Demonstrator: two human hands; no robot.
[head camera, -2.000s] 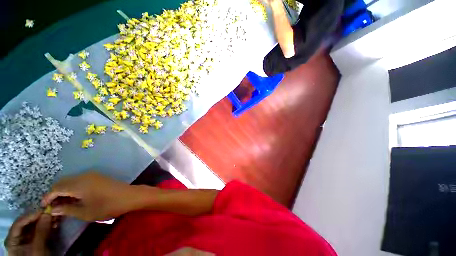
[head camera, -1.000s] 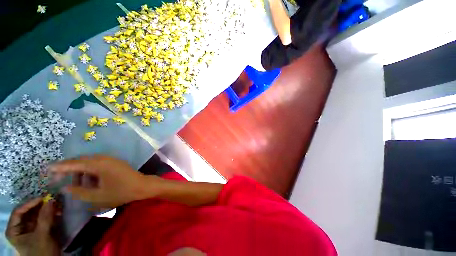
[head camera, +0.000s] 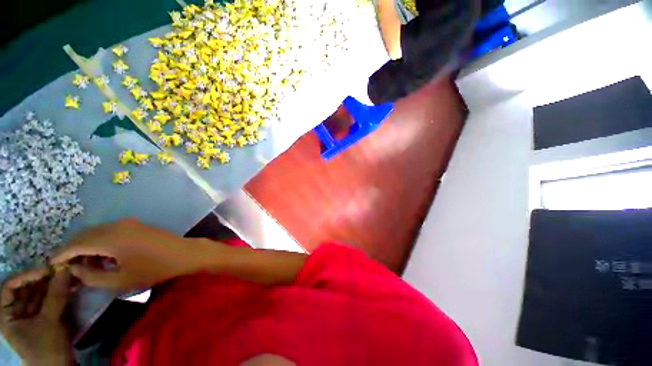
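Note:
My left hand is at the lower left edge, fingers bent, pinching a small yellow piece. My right hand meets it from the right, thumb and fingertips closed on the same piece. The piece is mostly hidden by the fingers, and I cannot tell whether a white part is with it. A heap of white pieces lies just beyond my hands. A larger heap of yellow pieces, many showing white, lies farther off on the pale cover.
Tape strip crosses the cover, with stray yellow pieces beside it. Dark green surface lies beyond. A blue stool stands on the red-brown floor. Another person's dark-clothed leg and forearm are at the top.
One second ago my right hand was apart from my left, blurred over the white heap's edge. Now it has come back to the left fingertips. The view has shifted slightly.

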